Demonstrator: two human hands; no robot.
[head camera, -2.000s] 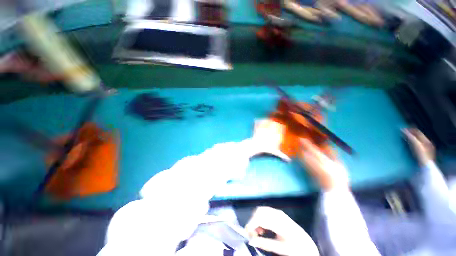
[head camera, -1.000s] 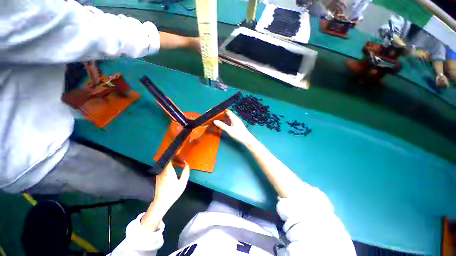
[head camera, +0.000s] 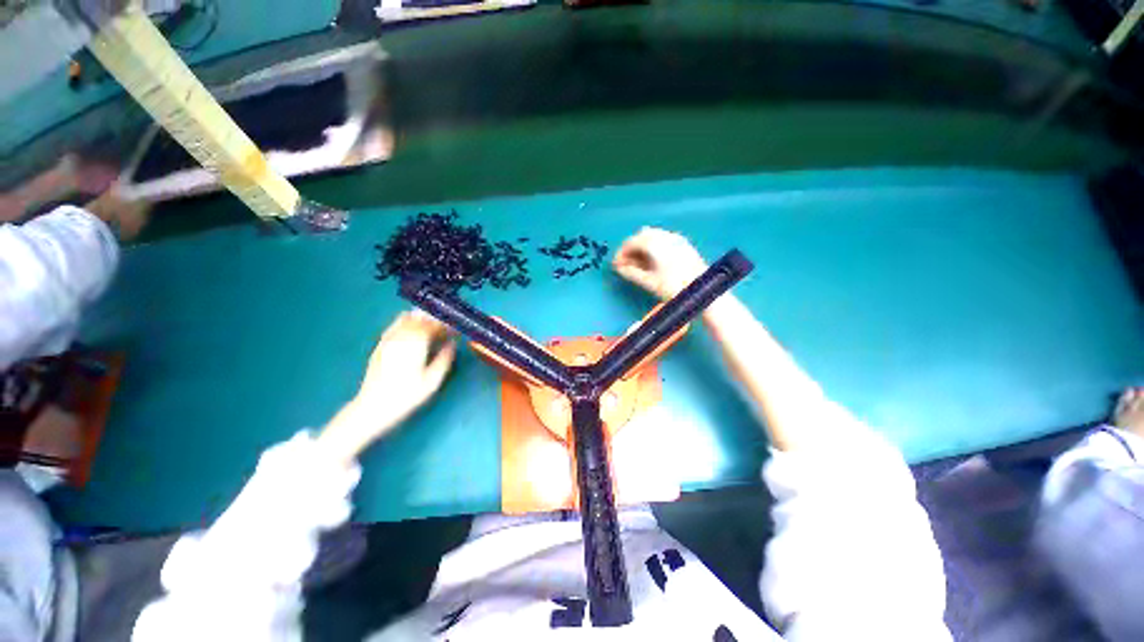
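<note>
A black three-arm assembly (head camera: 596, 464) sits on the orange fixture (head camera: 533, 439), with two arms pointing up and outward and one pointing toward me. My left hand (head camera: 408, 364) is just below the upper left arm; whether it touches the arm or holds anything is unclear. My right hand (head camera: 659, 261) is beyond the upper right arm, its fingers curled near the scattered pieces; its fingertips are too small to tell if they hold one. A pile of small black fittings (head camera: 437, 251) lies beyond the upper left arm, with a thin scatter (head camera: 575, 255) to its right.
A yellowish tape-wrapped post (head camera: 188, 113) stands at the upper left. Behind it is a white tray (head camera: 364, 148) of black parts on the dark green strip (head camera: 565, 138). A neighbour's sleeve (head camera: 50, 276) and orange fixture (head camera: 100, 414) are at left. Another person's sleeve (head camera: 1104, 502) is at right.
The view has swung, bringing the assembly to the centre. My right hand has left the upper right arm and moved beyond it; my left hand has left the near arm for the upper left one.
</note>
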